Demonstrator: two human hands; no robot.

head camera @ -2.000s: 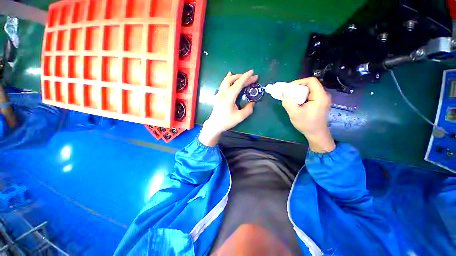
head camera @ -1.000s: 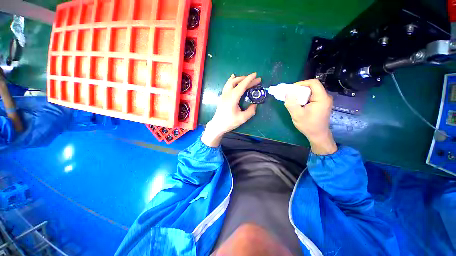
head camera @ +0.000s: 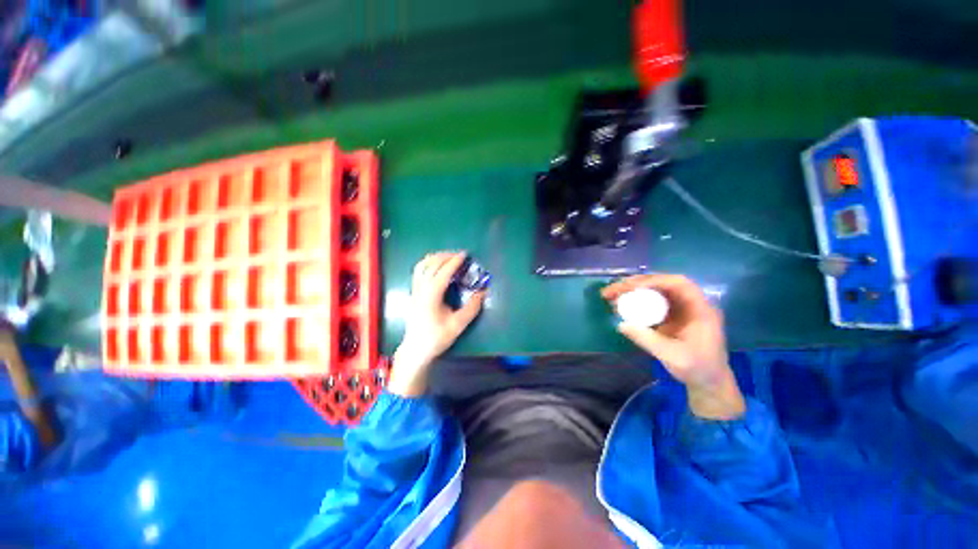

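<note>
My left hand [head camera: 434, 311] holds a small round black workpiece with a shiny centre [head camera: 470, 278] between thumb and fingers, low over the dark green bench. My right hand [head camera: 686, 330] holds the white dropper bottle [head camera: 643, 308], seen end-on near the bench's front edge; its thin tip does not show. The bottle is well to the right of the workpiece, not touching it. The black clamp fixture [head camera: 595, 214] with its red handle [head camera: 658, 43] stands behind and between my hands. The picture is blurred.
An orange-red blister tray [head camera: 327, 257] lies at the left on a lower tray [head camera: 367, 263] with black parts. A small-holed red tray [head camera: 349, 395] is below the bench edge. A blue control box [head camera: 890, 225] stands right, with a thin tube [head camera: 740, 234] from the fixture. Small dark parts are at the back.
The view has shifted, bringing the red handle and most of the blue box into sight. My right hand has moved the bottle away from the workpiece and turned it end-on. My left hand still holds the workpiece.
</note>
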